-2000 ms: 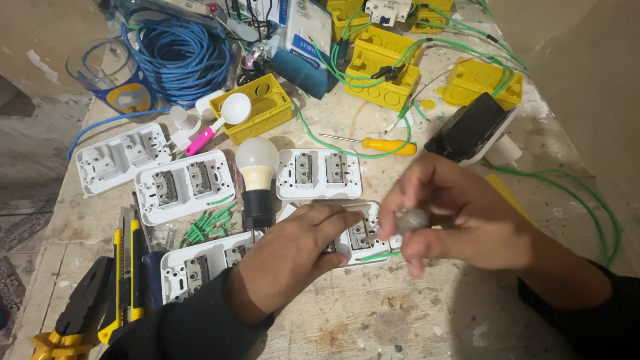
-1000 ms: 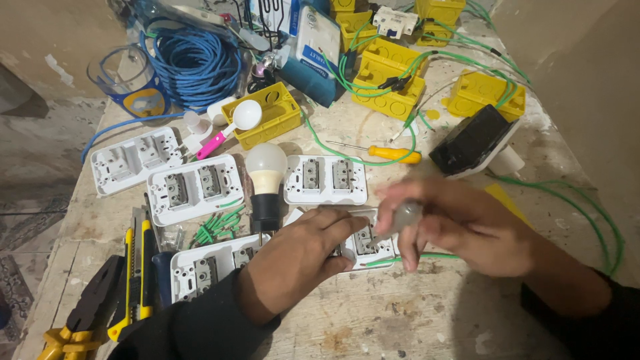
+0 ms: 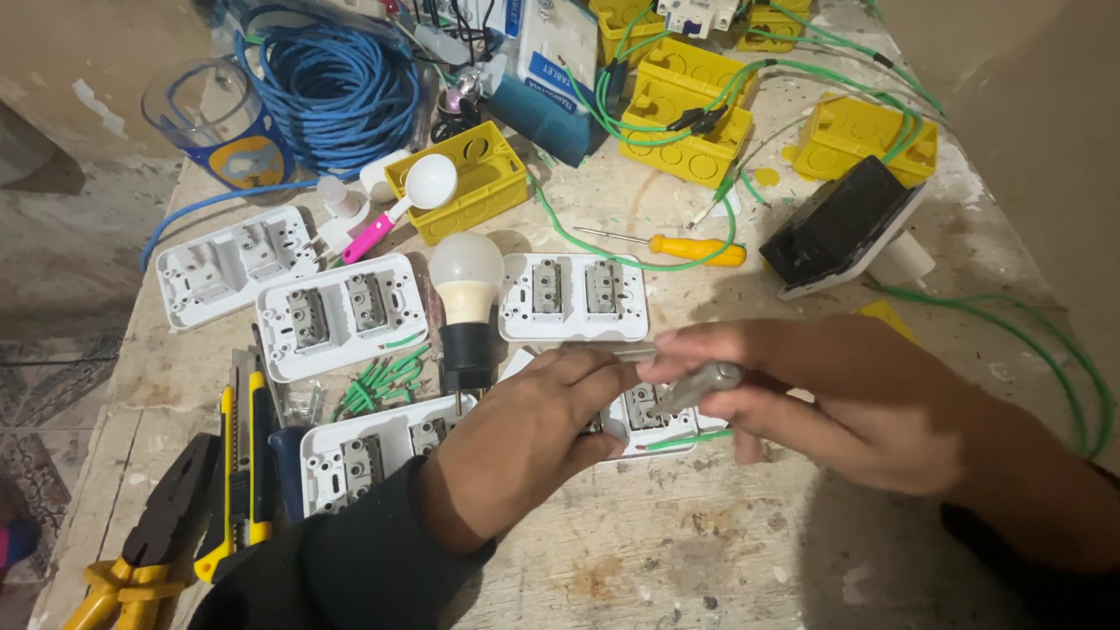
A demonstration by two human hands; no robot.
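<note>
My left hand (image 3: 542, 429) lies over the left part of a white double outlet plate (image 3: 652, 411), its fingers pressing on the plate. Between the thumb and fingers of my right hand (image 3: 814, 394) is a screwdriver with a translucent grey handle (image 3: 704, 385), tilted down at the plate's grey module; its tip is hard to make out. A short green wire (image 3: 687, 439) lies at the plate's lower edge, below my right fingers. Just behind my hands sits another white plate with two grey modules (image 3: 573, 328). An LED bulb in a black socket (image 3: 466, 306) lies left of it.
More white plates (image 3: 341, 315) stand at left, beside cut green wire pieces (image 3: 385, 381). Pliers (image 3: 162, 525) and a yellow utility knife (image 3: 229, 472) lie front left. Behind are yellow boxes (image 3: 687, 114), a coil of blue cable (image 3: 332, 96), an orange screwdriver (image 3: 700, 250) and a black-backed device (image 3: 840, 227).
The screwdriver handle in my right hand has tilted from pointing nearly at the camera to a more sideways slant. My left hand has stayed on the plate.
</note>
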